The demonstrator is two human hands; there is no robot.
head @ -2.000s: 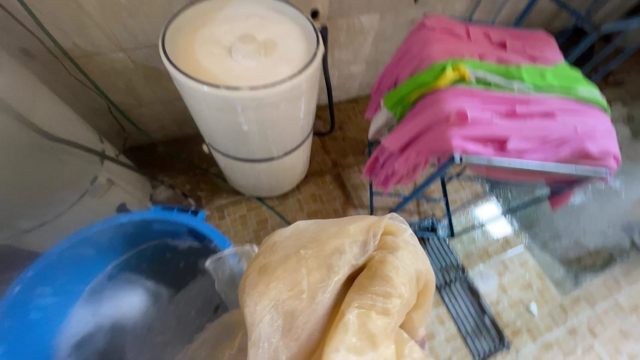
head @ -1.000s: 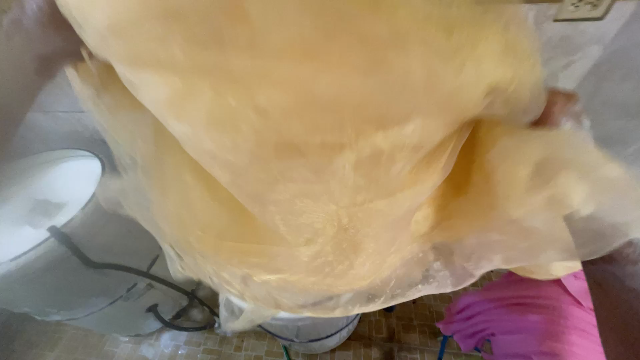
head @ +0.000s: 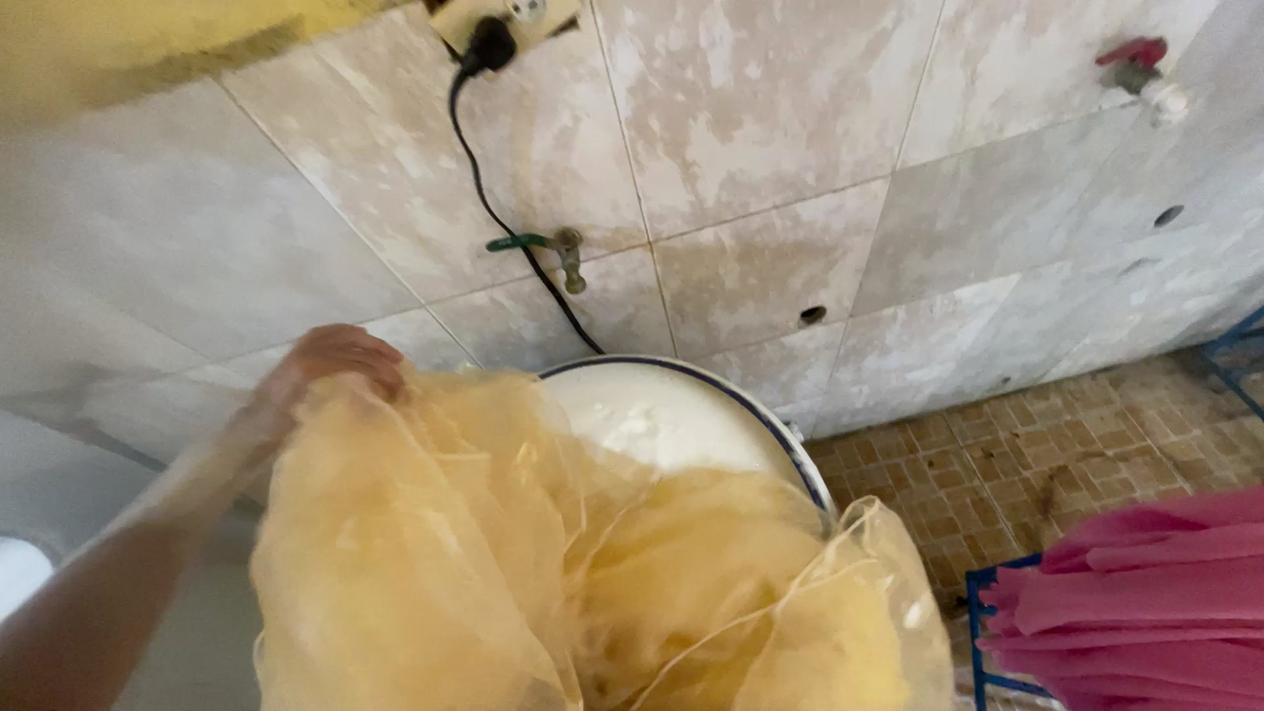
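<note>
A large bundle of thin, sheer yellow-orange fabric [head: 444, 553] fills the lower middle of the head view. My left hand [head: 346, 365] is shut on its upper left edge, the forearm reaching in from the lower left. My right hand does not show; the fabric may be hiding it. Just behind and partly under the fabric is a round white tub [head: 652, 415] with a dark blue rim, its inside whitish. How deep the tub is cannot be seen, and whether the fabric touches it is unclear.
On the tiled wall are a socket with a black plug [head: 489, 44] and hanging cord, a green-handled tap [head: 570, 259] and a red-handled tap [head: 1136, 74]. Pink fabric [head: 1145, 592] hangs over a blue metal rack [head: 978, 632] at the lower right, on brown tiled floor [head: 948, 474].
The yellow-orange fabric, spread across the upper view a second ago, now hangs lower and bunched. The view has swung strongly, bringing the wall and taps in.
</note>
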